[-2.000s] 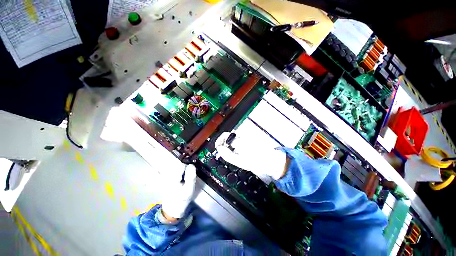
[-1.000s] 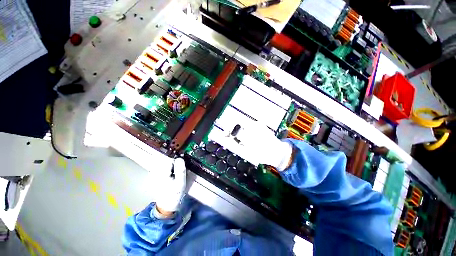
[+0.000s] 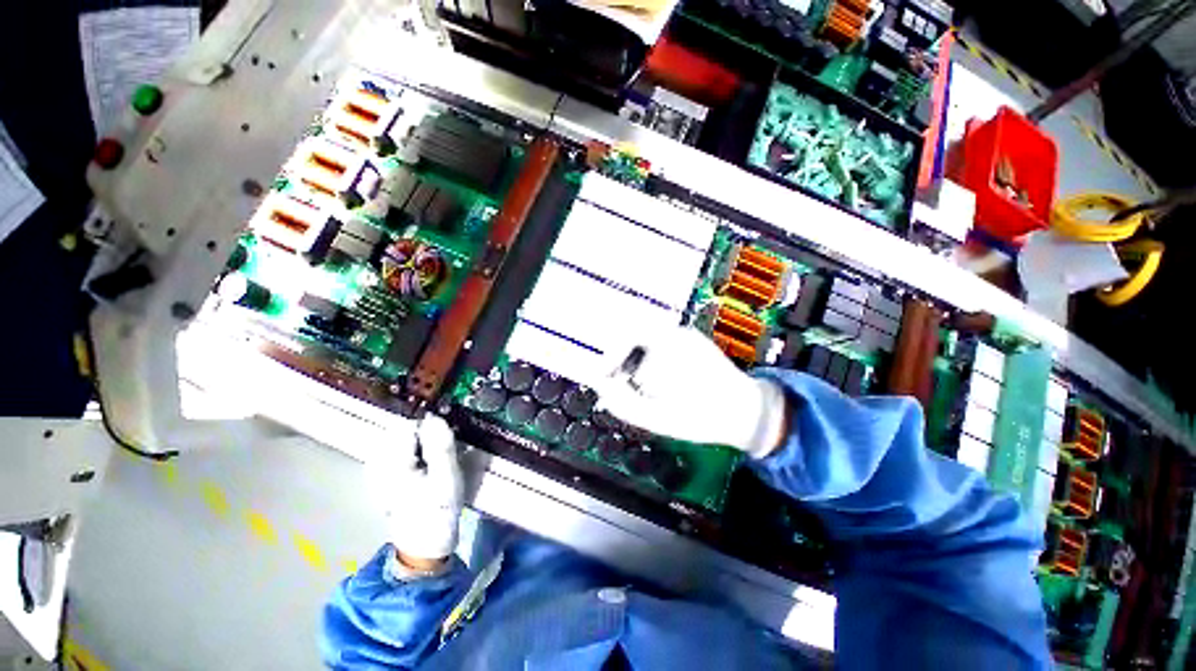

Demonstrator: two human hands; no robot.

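Note:
A large green circuit board (image 3: 407, 216) lies in a carrier with brown-red side bars (image 3: 485, 269). To its right is another board with flat white blocks (image 3: 617, 269), orange-striped coils (image 3: 754, 278) and round black capacitors (image 3: 531, 393). My right hand (image 3: 689, 387), white-gloved, is over the white blocks and capacitors. A small dark mark or object shows at its fingers; I cannot tell whether it holds anything. My left hand (image 3: 422, 492), white-gloved, is at the carrier's near edge, with a dark spot near its fingertips; its grip is unclear.
A black tray of small green pieces (image 3: 833, 155) stands behind the conveyor rail. A red bin (image 3: 1007, 177) and yellow loops (image 3: 1108, 223) are at the back right. A green strip (image 3: 1023, 420) lies across white blocks at right. Green and red buttons (image 3: 147, 98) are at upper left.
The view has shifted, so the boards appear further left and higher. My right hand has moved right relative to the boards, uncovering more white blocks and capacitors. My left hand stays near the carrier's edge.

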